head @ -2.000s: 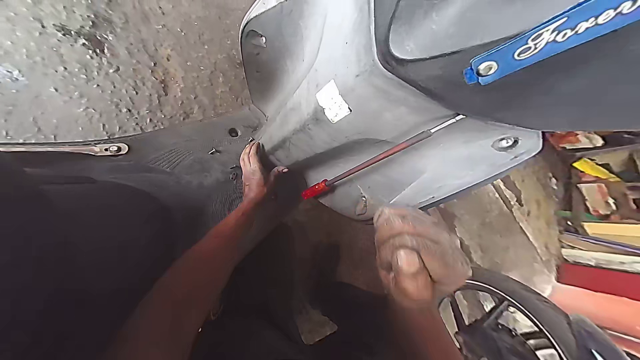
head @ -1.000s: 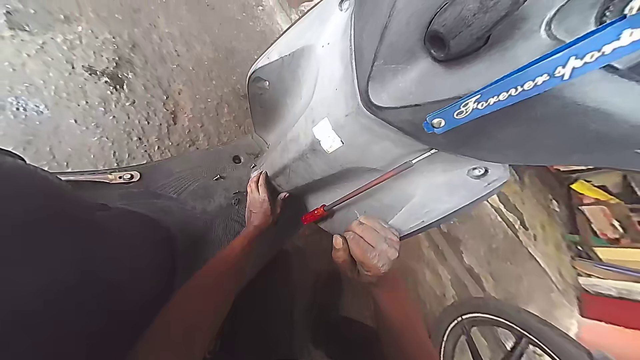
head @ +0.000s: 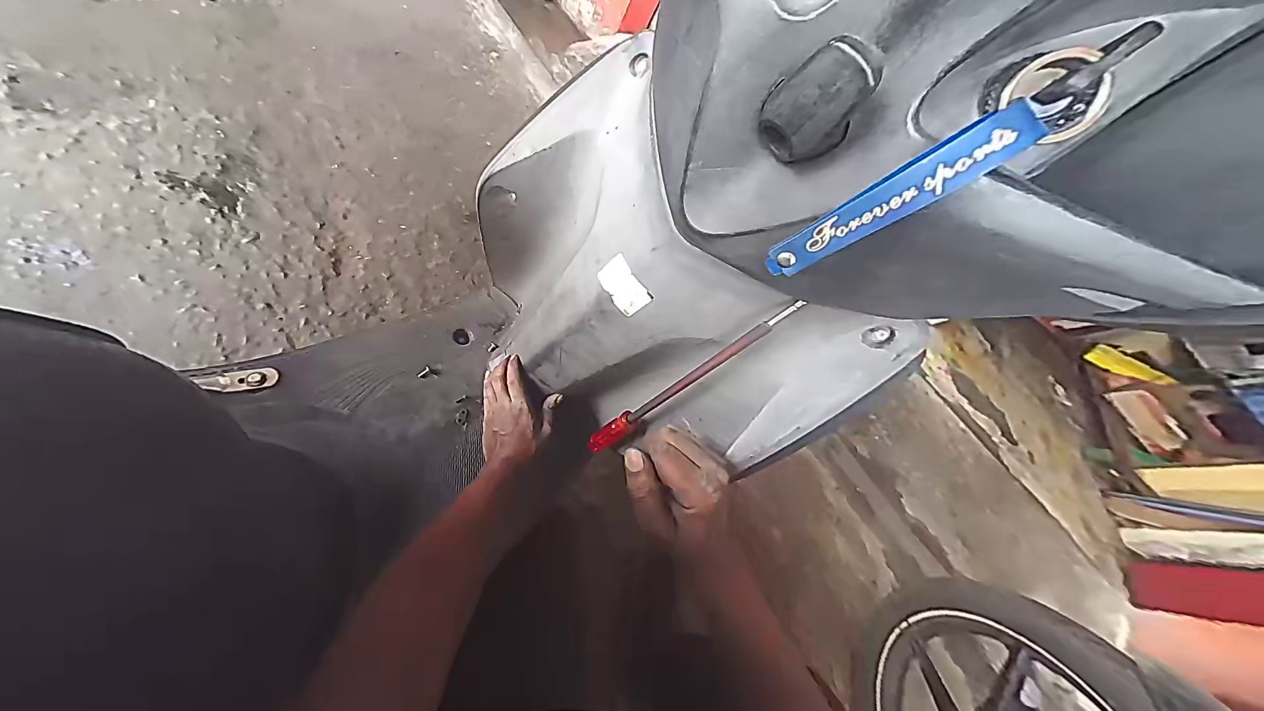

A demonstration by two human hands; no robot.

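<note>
A grey plastic scooter leg shield (head: 592, 217) spans the middle of the view. On its lower part lies a screwdriver with a red handle (head: 614, 432) and a long shaft. My left hand (head: 512, 415) rests against the panel's lower edge, where it meets the dark footboard (head: 395, 365); no tool shows in it. My right hand (head: 681, 474) has its fingers over the panel's edge beside the red handle, thumb bent below. Small screws (head: 428, 372) lie on the footboard near my left hand.
A blue key strap (head: 908, 197) hangs from the ignition at the upper right. A wheel (head: 948, 642) stands at the lower right, below shelves (head: 1185, 484) with assorted items. The dark seat (head: 148, 494) fills the lower left. Rough concrete floor (head: 247, 148) lies at the upper left.
My right hand has moved from in front of the panel to its lower edge and taken hold there. My left hand has stayed at the panel's edge. The view has shifted.
</note>
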